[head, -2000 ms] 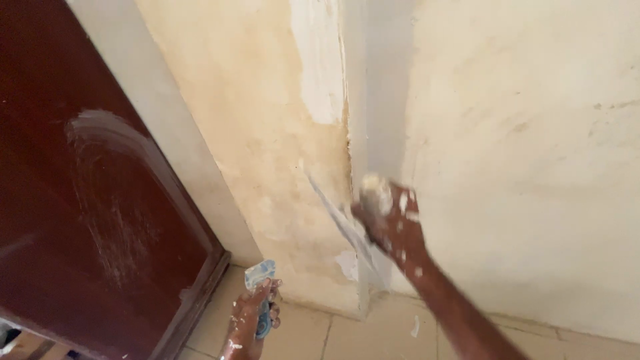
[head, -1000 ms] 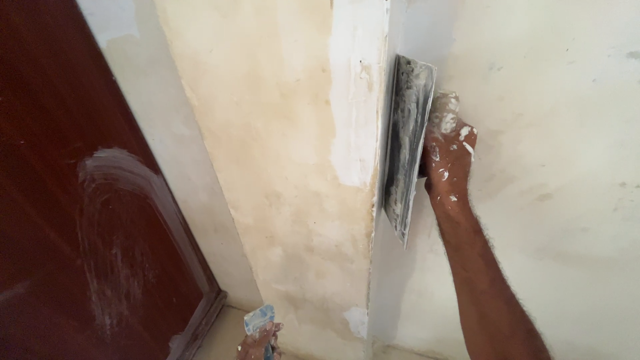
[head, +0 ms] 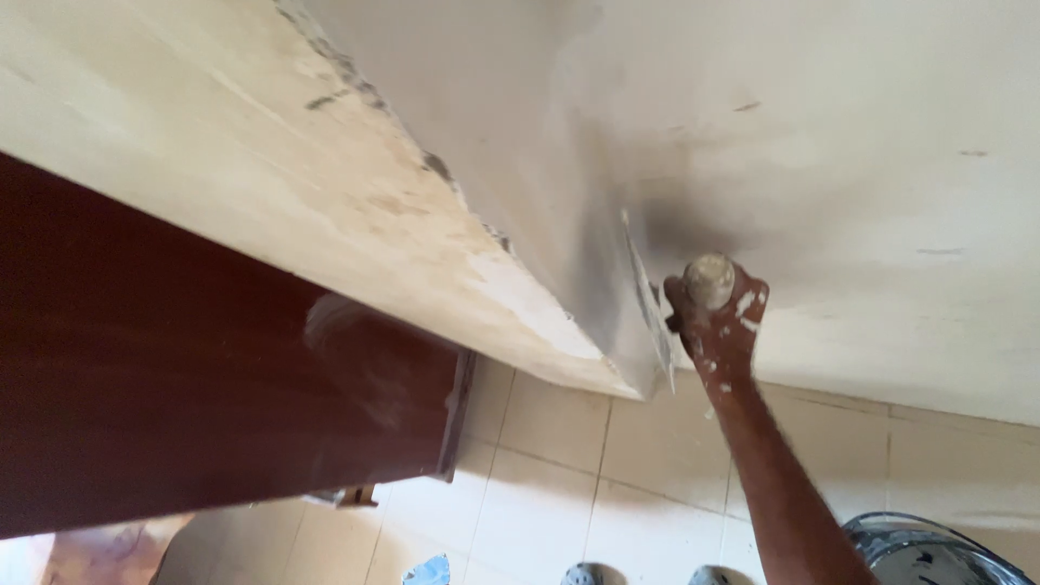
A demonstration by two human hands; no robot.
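My right hand, spotted with white filler, grips the handle of a plastering trowel. The trowel's thin blade is seen nearly edge-on, close to the inner corner where the side of the projecting wall meets the cream wall; whether it touches is hard to tell. The outer edge of the projecting wall is rough and chipped, with a white patch low down. A blue, filler-smeared blade shows at the bottom edge. My left hand is out of the frame.
A dark red-brown door with a whitish smear stands at the left. Below lies a tiled floor. A bucket with a smeared rim is at the bottom right. The tips of two shoes show at the bottom edge.
The view has swung and tilted strongly. My right hand has brought the trowel lower, toward the wall's foot. My left hand, seen earlier holding the blue-bladed tool, has left the frame.
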